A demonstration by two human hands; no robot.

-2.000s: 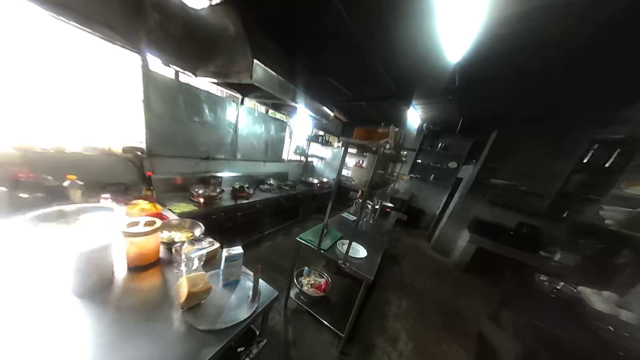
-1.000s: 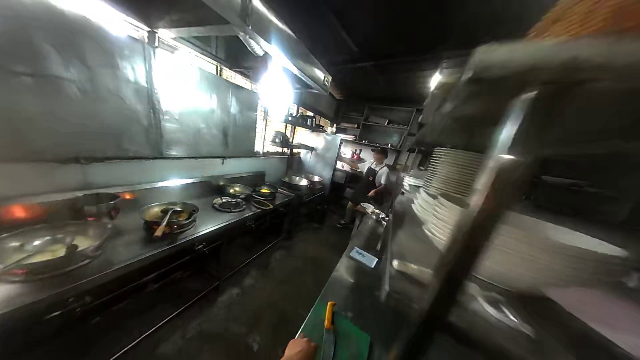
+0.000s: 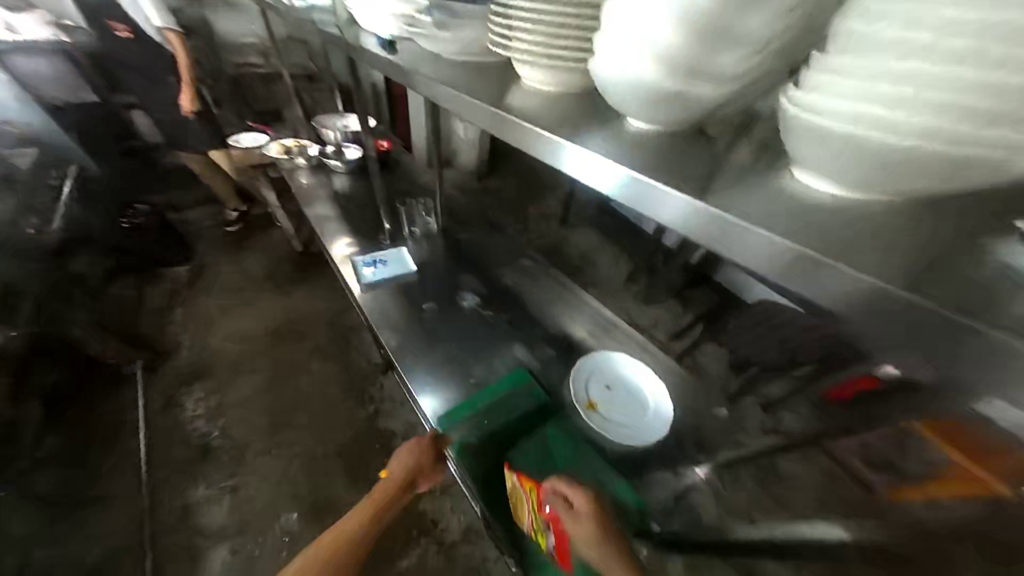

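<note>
My left hand [image 3: 420, 462] is closed at the near edge of the steel counter, beside a green cutting board [image 3: 496, 404]. A small yellow end, apparently of a knife handle [image 3: 384, 474], shows behind its fist; a blurred grey blade seems to lie across the board. My right hand [image 3: 578, 512] pinches a red and yellow food packet [image 3: 530, 508] over the board's lower part. A white plate [image 3: 622, 398] with small food scraps lies just beyond the board, to the right.
The steel counter [image 3: 432, 320] bears a light rectangular dish [image 3: 384, 266], clear glasses [image 3: 418, 216] and metal bowls [image 3: 342, 156]. A steel shelf [image 3: 608, 180] with stacked white bowls [image 3: 904, 120] overhangs it on the right. Another person [image 3: 164, 88] stands at the upper left, beyond the floor.
The view has swung and dropped toward the counter. The yellow-handled knife lay on the green board beside a hand one second ago. My right hand and the packet have come into view.
</note>
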